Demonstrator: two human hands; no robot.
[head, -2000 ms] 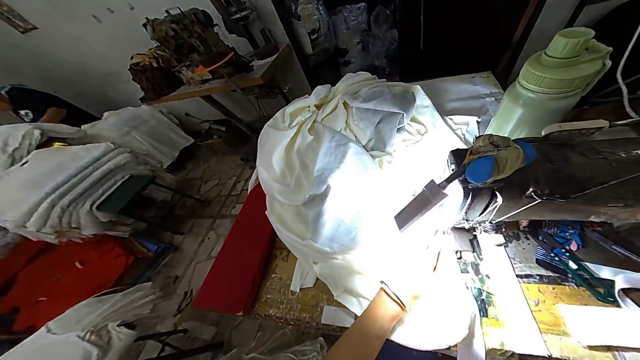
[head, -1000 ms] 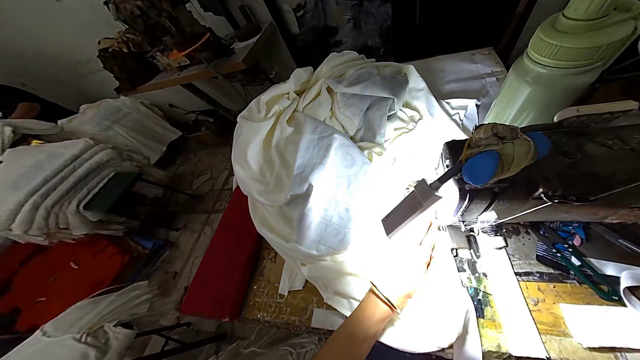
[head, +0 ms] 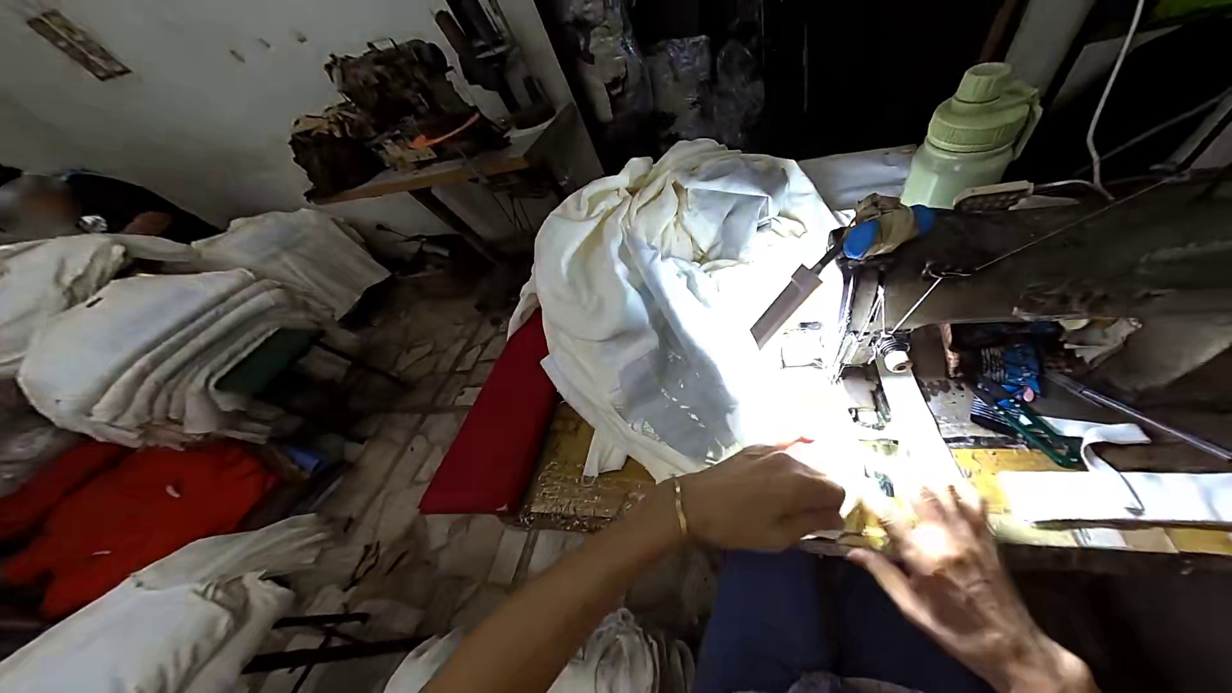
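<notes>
A large heap of white fabric [head: 616, 279] lies left of the sewing machine [head: 1049, 250]. My left hand [head: 765, 496], with a thin bangle at its wrist, is curled at the heap's lower edge; glare hides whether its fingers grip cloth. My right hand [head: 943, 568] rests with spread fingers at the table's front edge, near a white strip [head: 914, 423] running up toward the needle area. A dark rectangular lamp or attachment [head: 785, 306] hangs from the machine head, above the brightly lit spot. Thread runs to a small spool-like part [head: 895, 353].
Green scissors or snips [head: 1044, 433] and a white band [head: 1155, 496] lie at the right. A green bottle [head: 962, 144] stands behind the machine. Left are red cloth [head: 491, 423], stacked white pieces [head: 144, 337] and red-orange fabric [head: 144, 510]. A person [head: 125, 207] is at the far left.
My right hand, not visible in the earlier frames, is now at the table's front edge. My left hand has moved from on the white cloth to its lower edge. The view has shifted.
</notes>
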